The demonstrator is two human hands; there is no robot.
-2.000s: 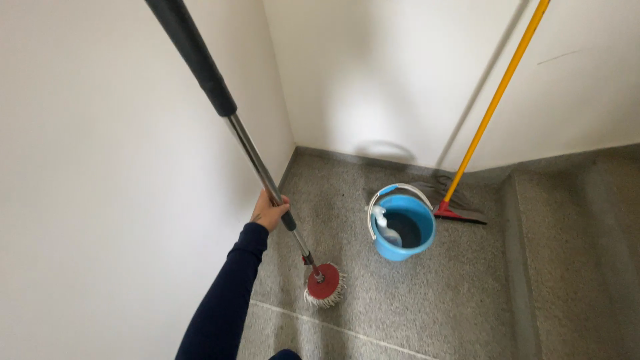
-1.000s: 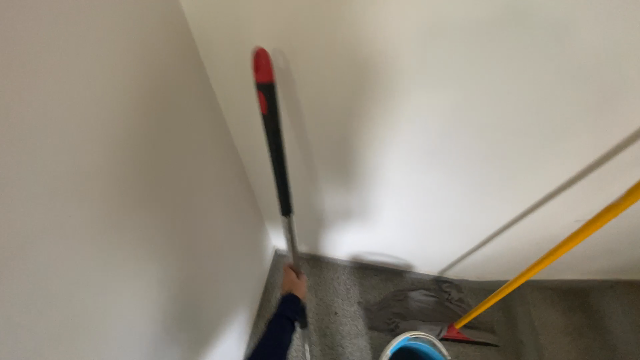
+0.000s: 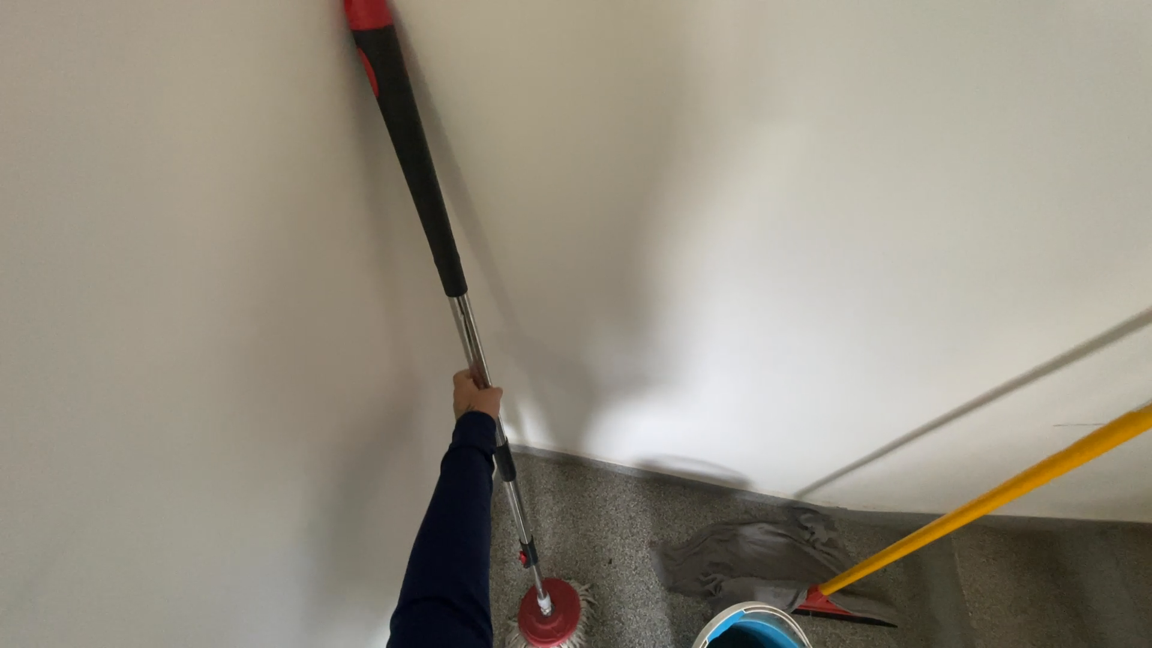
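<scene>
My left hand, at the end of a dark navy sleeve, is closed around the metal pole of a spin mop. The mop's long black grip with a red end leans up toward the wall corner. Its red round head with whitish strands rests on the floor at the bottom of the view. To the right of the mop head, the rim of a blue bucket shows at the lower edge. My right hand is out of sight.
A squeegee with a yellow handle and red head stands on a grey cloth behind and right of the bucket. White walls meet the speckled stone floor. A step edge appears at lower right.
The view has tilted up toward the wall. The mop, in my left hand, has moved to the wall corner, and its upper end now leans there.
</scene>
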